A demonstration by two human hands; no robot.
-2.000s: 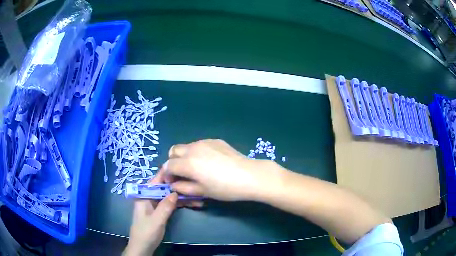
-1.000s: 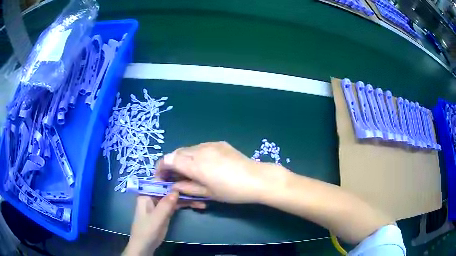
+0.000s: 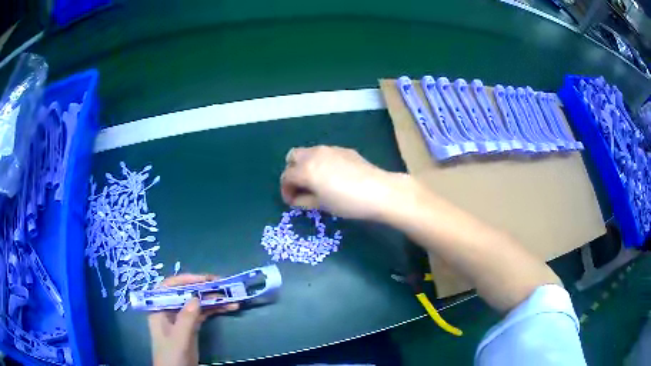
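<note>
My left hand (image 3: 178, 318) holds a lavender handle housing (image 3: 246, 284) at the near left, hollow slotted side up, the wider end pointing right. A thin rod end shows just behind my left fingers. My right hand (image 3: 321, 179) is above the belt, just beyond a pile of small lavender buttons (image 3: 303, 246), fingers bent down and together. Its fingertips are partly hidden, so I cannot tell if they pinch a button. A loose heap of pale link rods (image 3: 125, 232) lies left of the buttons, beyond my left hand.
The blue left parts bin (image 3: 80, 214) holds housings, with a clear plastic bag (image 3: 14, 129) on it. At right, a cardboard sheet (image 3: 514, 214) carries a row of finished housings (image 3: 457, 118). Yellow-handled cutters (image 3: 435, 314) lie at its near edge. A blue right bin (image 3: 582, 129) stands beyond.
My right hand has left the housing and moved right to the button pile. My left hand keeps the housing, whose wide right end now shows. The view has turned to the right.
</note>
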